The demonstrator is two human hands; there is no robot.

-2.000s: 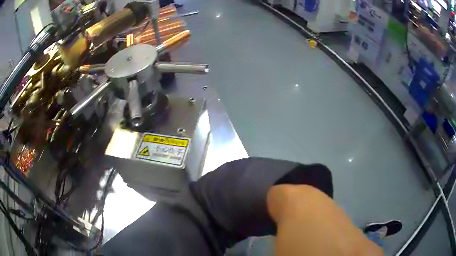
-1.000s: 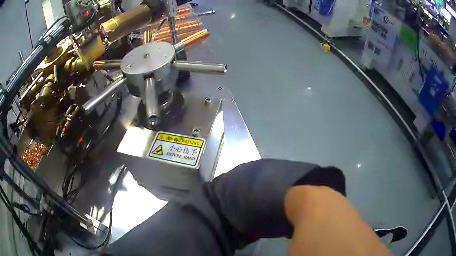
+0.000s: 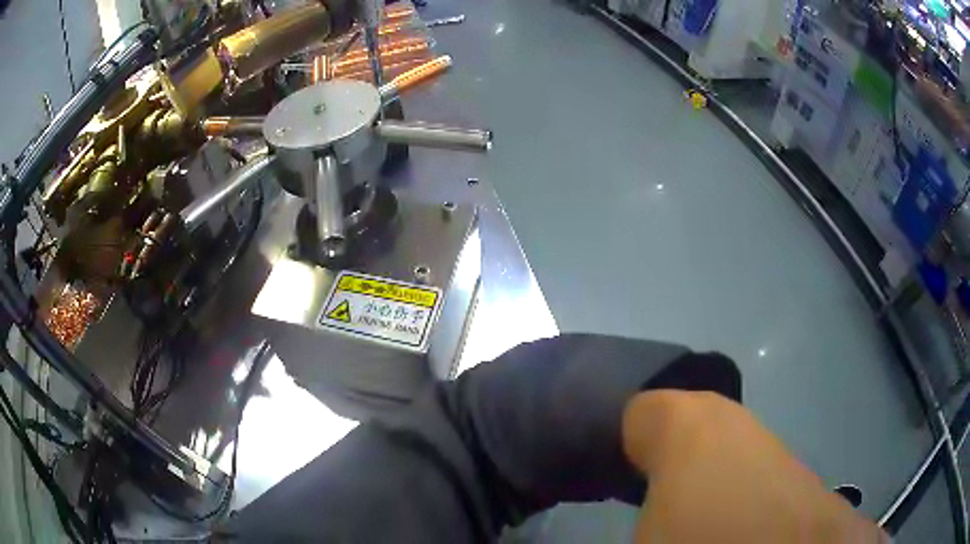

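A bare hand (image 3: 745,468), very close to the camera and cut off by the bottom edge, comes out of a dark sleeve reaching from the lower left. It seems to be my left hand; its fingers and anything in them are hidden. My right hand is not seen. Nearest in front stands a rotary fixture (image 3: 322,125) with a round silver hub and radiating arms. One arm at the back left carries a copper tube (image 3: 215,125); another copper tube (image 3: 421,74) shows at the back right. The fixture base (image 3: 372,308) bears a yellow-and-white hazard label.
The machine head (image 3: 117,133) and a brass-coloured cylinder (image 3: 274,40) stand left and behind the hub. Black cables (image 3: 74,388) loop along the left edge. Small copper pieces (image 3: 72,316) lie at the left. Copper tubes (image 3: 367,53) lie in rows behind. White cabinets stand right, across the floor.
The view has shifted, so the machine sits slightly further right in the picture. The hand also appears further right. The shoe at the lower right is now mostly hidden. The hub arms look unchanged.
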